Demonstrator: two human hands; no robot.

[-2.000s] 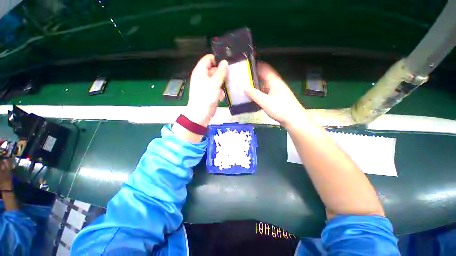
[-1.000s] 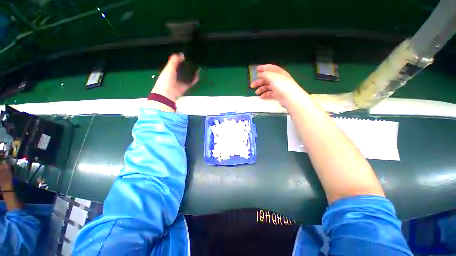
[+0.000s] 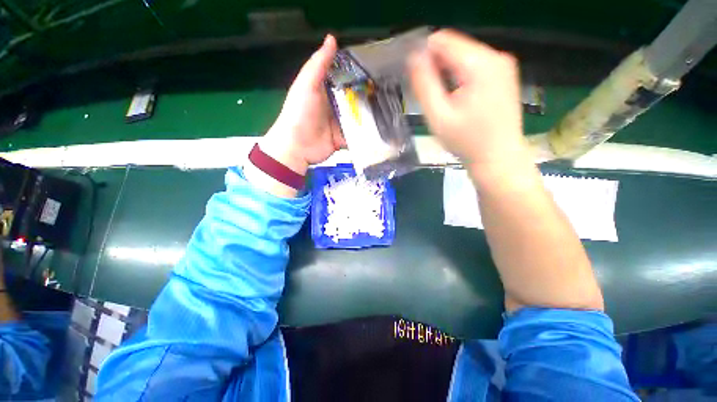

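Observation:
My left hand [image 3: 308, 110], with a dark red band on its wrist, holds a phone body [image 3: 363, 126] above the blue tray. The phone body shows a white battery [image 3: 358, 129] with a yellow mark. My right hand [image 3: 464, 86] is blurred at the phone's upper right. Its fingers pinch the end of a greyish, see-through film or flap [image 3: 391, 53] that reaches over the phone's top end. The blue parts tray [image 3: 317, 228] holds a heap of small white pieces [image 3: 354, 208]. The phone's lower end hangs over the tray's back edge.
Waiting phones lie on the green line at left [image 3: 141, 104] and right, partly behind my right hand. A taped grey post [image 3: 605, 98] stands at right. A ribbed white sheet [image 3: 586, 206] lies under my right forearm. A black boxed device [image 3: 47, 206] and another person's blue sleeve are at left.
My left hand came back from the line and now holds a phone body with its battery side showing. My right hand moved up and took hold of the film or flap.

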